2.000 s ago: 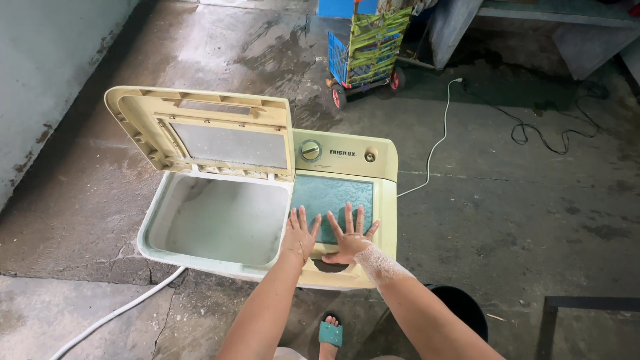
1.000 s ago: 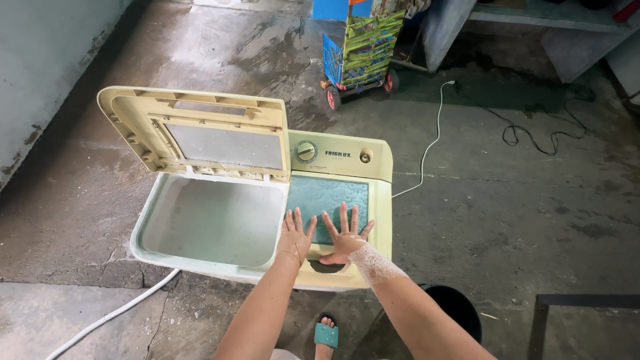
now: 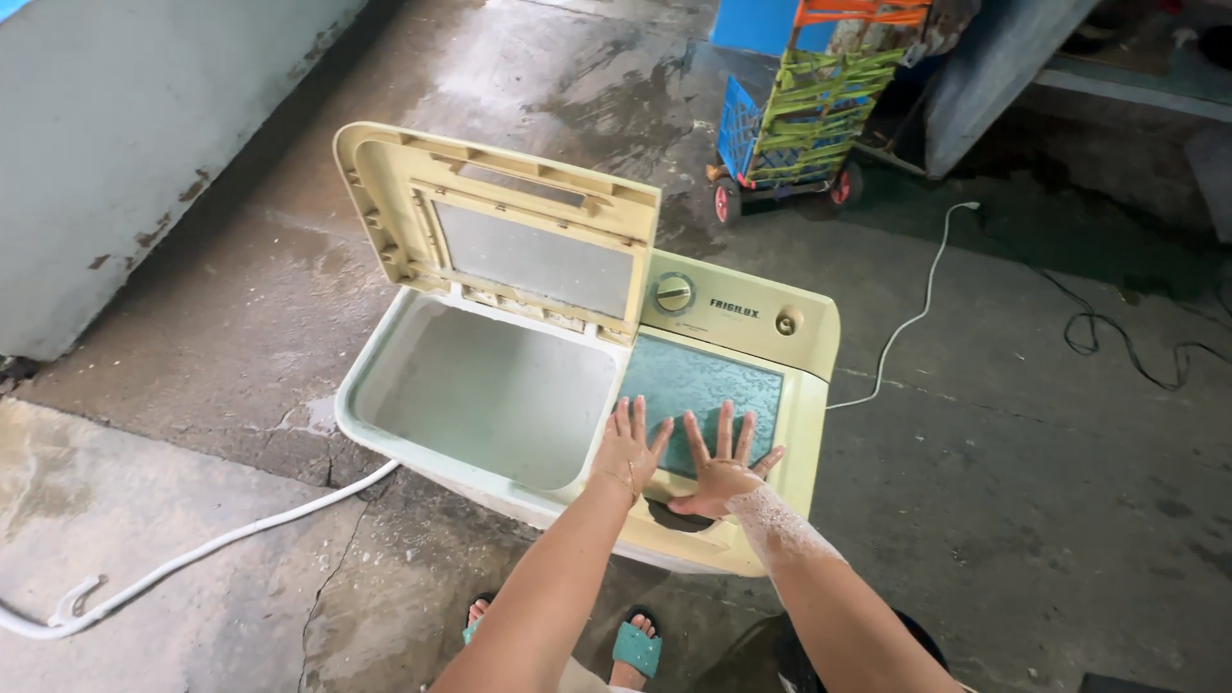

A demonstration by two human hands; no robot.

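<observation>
A cream washing machine stands on the floor in front of me. Its left lid is raised, and the wash tub below holds cloudy water. Both my hands lie palm down on the right half, fingers spread and holding nothing. My left hand rests at the left edge of the teal patterned lid panel. My right hand lies over the panel's lower part, its thumb by a dark opening. White foam clings to my right wrist. Behind the panel is a control dial.
A white hose runs over the concrete at left. A wheeled cart with a blue crate stands beyond the machine. A white cord and a black cable lie at right. A dark bucket is partly hidden by my right arm.
</observation>
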